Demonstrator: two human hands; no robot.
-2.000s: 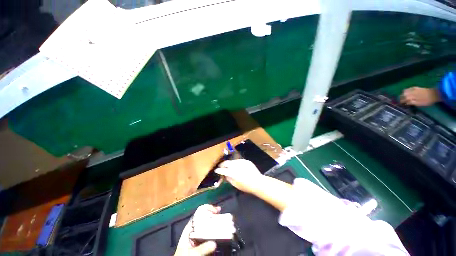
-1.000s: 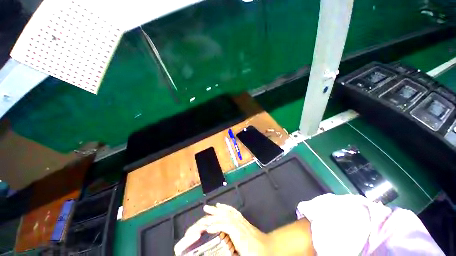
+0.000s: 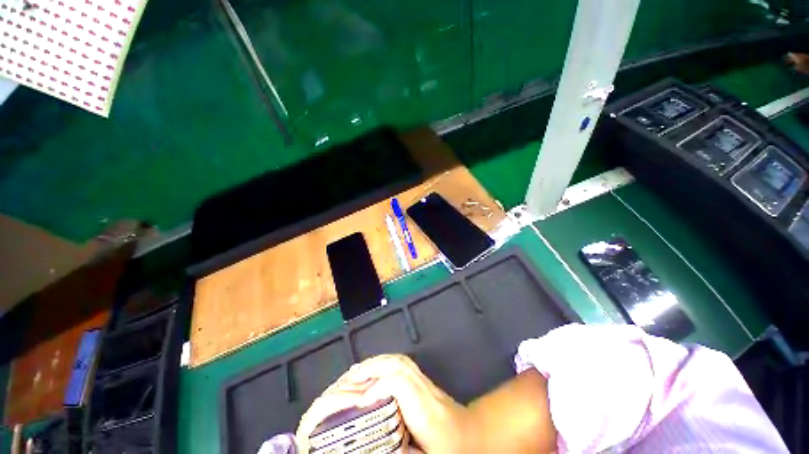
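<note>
A stack of several phones (image 3: 359, 433), pale frame edges showing as stripes, is at the bottom edge. My right hand (image 3: 404, 399) is closed around it, cut off below. A bit of lavender sleeve shows left of the stack; my left hand is cut off or merges with the right, so its grip cannot be made out. An empty-looking black tray (image 3: 483, 310) lies under and beyond my hands. Two dark phones lie on the wooden board (image 3: 257, 297) side: one left (image 3: 357, 277), overhanging its front edge, one right (image 3: 451, 230). A blue pen (image 3: 404, 229) and a white pen (image 3: 396, 242) lie between them.
A glossy phone (image 3: 634, 288) lies on the green bench at right. A filled black tray (image 3: 701, 191) stands beyond the white post (image 3: 581, 111). At left are a dark tray (image 3: 133, 381) and a blue object (image 3: 82, 368). A red-dotted sheet (image 3: 66, 44) hangs upper left.
My right hand has left the phone and pens on the board and come to the stack, now gripping it. The stack's striped edges now show. The view has shifted.
</note>
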